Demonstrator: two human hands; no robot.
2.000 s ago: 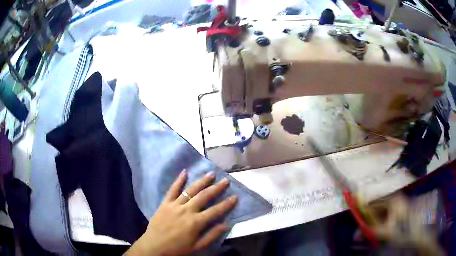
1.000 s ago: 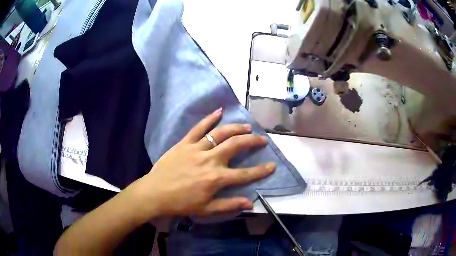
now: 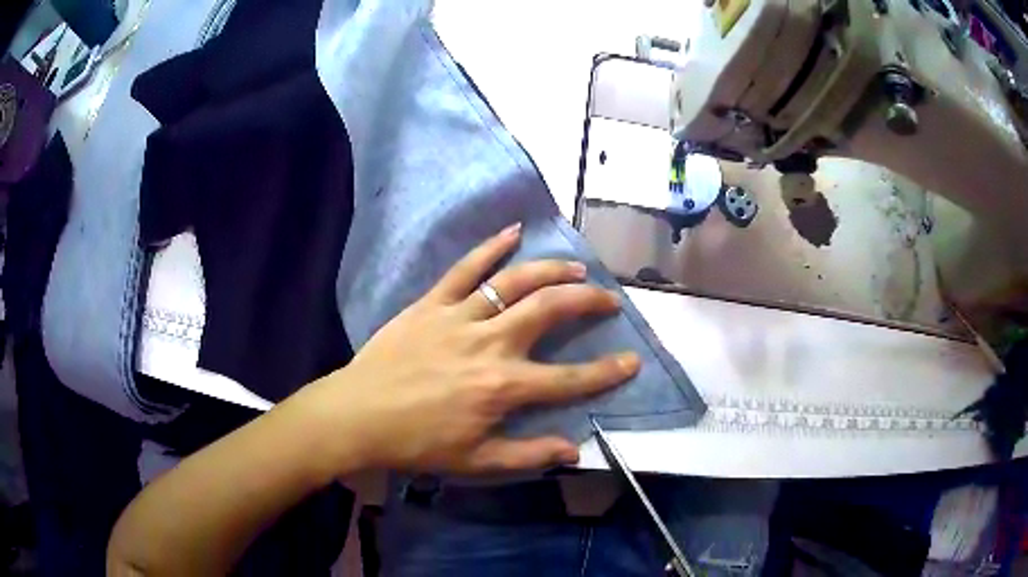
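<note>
The light grey-blue panel (image 3: 434, 169) lies on the table in front of the machine, its pointed corner at the right with a stitched line along the edge. My left hand (image 3: 485, 366), with a ring, lies flat on it, fingers spread. The scissors' blades (image 3: 634, 485) reach up from the bottom edge, their tip at the panel's lower edge, just right of my thumb. The scissor handles and my right hand are out of the picture. The dark fabric panel (image 3: 254, 203) lies left of and against the light one.
The cream machine head (image 3: 789, 90) stands at upper right, over the metal plate (image 3: 631, 163). Stacked light pieces (image 3: 85, 282) lie at far left. Dark scraps (image 3: 1001, 400) lie at the right edge. A printed scale (image 3: 834, 417) runs along the front edge.
Since two seconds ago the scissors have come from the right to the panel's lower edge, and my right hand has left view. The view has shifted closer; my left hand stays on the panel.
</note>
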